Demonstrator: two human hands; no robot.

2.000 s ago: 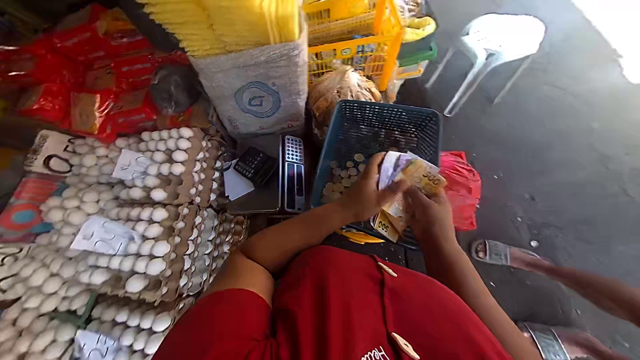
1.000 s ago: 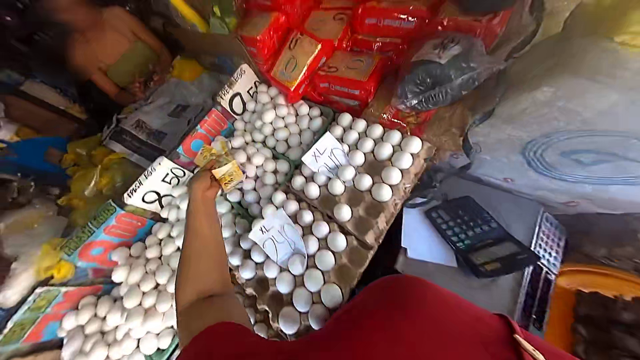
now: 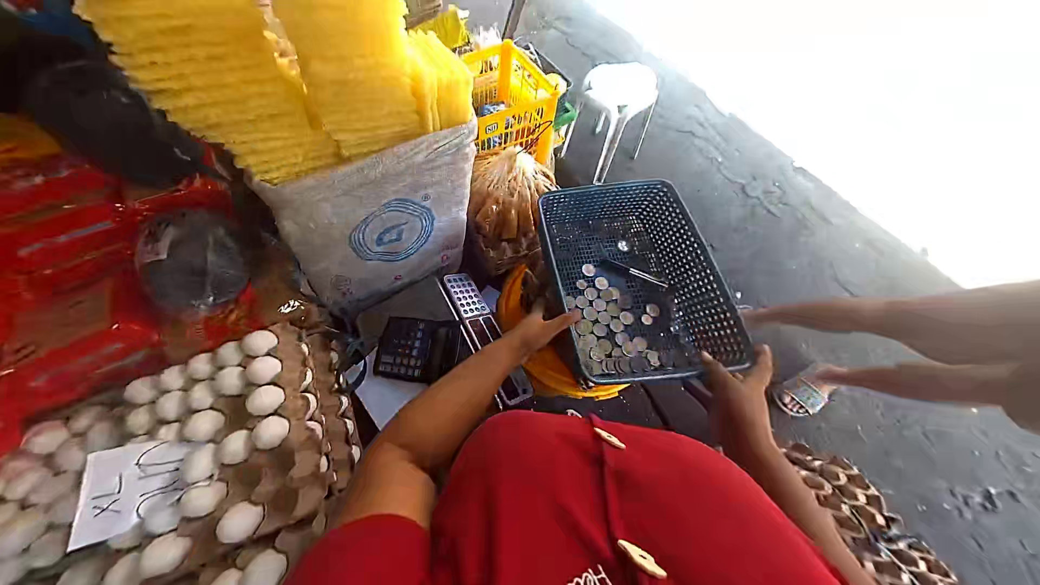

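A dark plastic mesh basket (image 3: pixel 708 301) stands tilted before me, with many coins (image 3: pixel 601 306) and a pen (image 3: pixel 638 273) inside. My left hand (image 3: pixel 538 329) holds its left wall, thumb over the rim. At the near right corner, my right hand (image 3: pixel 739 388) grips the rim. Under the basket's near side shows something yellow-orange (image 3: pixel 569 375). Left of my left hand lie a black calculator (image 3: pixel 416 349) and a scale with a keypad (image 3: pixel 481 325). No banknotes show in either hand.
White eggs (image 3: pixel 203 425) fill stacked cardboard trays at left, beside red packages (image 3: pixel 65 268). A sack (image 3: pixel 382 219) holds yellow egg trays (image 3: pixel 284 81). A yellow crate (image 3: pixel 520 101) and white stool (image 3: pixel 621 89) stand beyond. Another person's legs (image 3: pixel 918 325) are at right; empty egg trays (image 3: pixel 861 512) lie below.
The view has swung back from the eggs to the basket. Banknotes seen in my hands two seconds ago are no longer in them. Both hands now hold the basket.
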